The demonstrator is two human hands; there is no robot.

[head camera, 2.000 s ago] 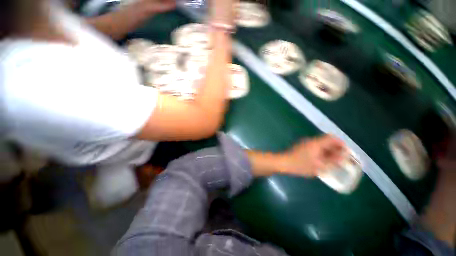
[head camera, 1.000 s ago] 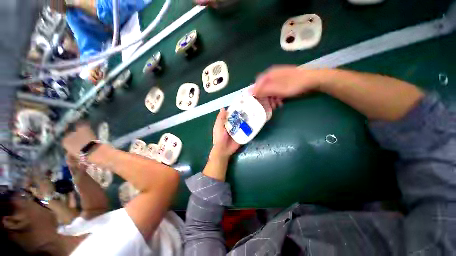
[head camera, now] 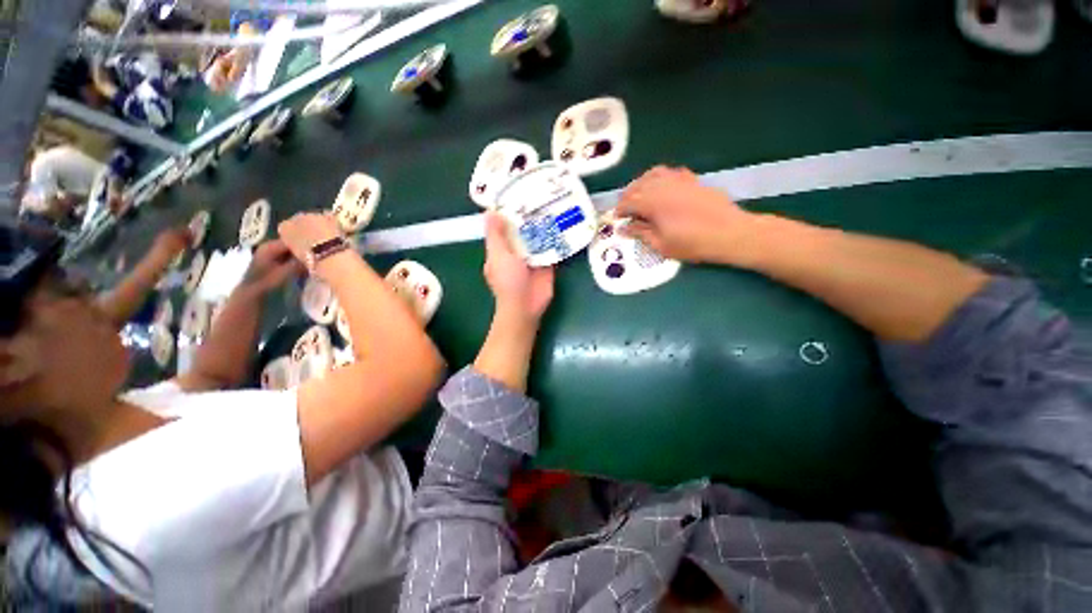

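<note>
My left hand [head camera: 517,278] holds an open housing [head camera: 545,213] by its lower left edge, above the metal rail. Its round pale shell faces up with a blue rectangle and blue-silver electronics inside. My right hand [head camera: 680,213] is at the upper right edge of a white front cover [head camera: 632,258], with its fingers on the cover. This cover has a dark oval opening and a grille, and lies beside the housing at the side table's edge. Whether my right fingers pinch it or only touch it is partly hidden.
Two front covers [head camera: 590,134] lie on the green belt [head camera: 742,102] just beyond the housing. Raised units [head camera: 525,34] stand along the belt's far side. A pale metal rail [head camera: 826,170] divides belt and side table [head camera: 719,383]. A worker in white [head camera: 228,479] sits at left among several covers.
My left hand and the housing have shifted slightly left and up in view. A front cover now shows under my right hand. The covers on the belt appear closer to the housing.
</note>
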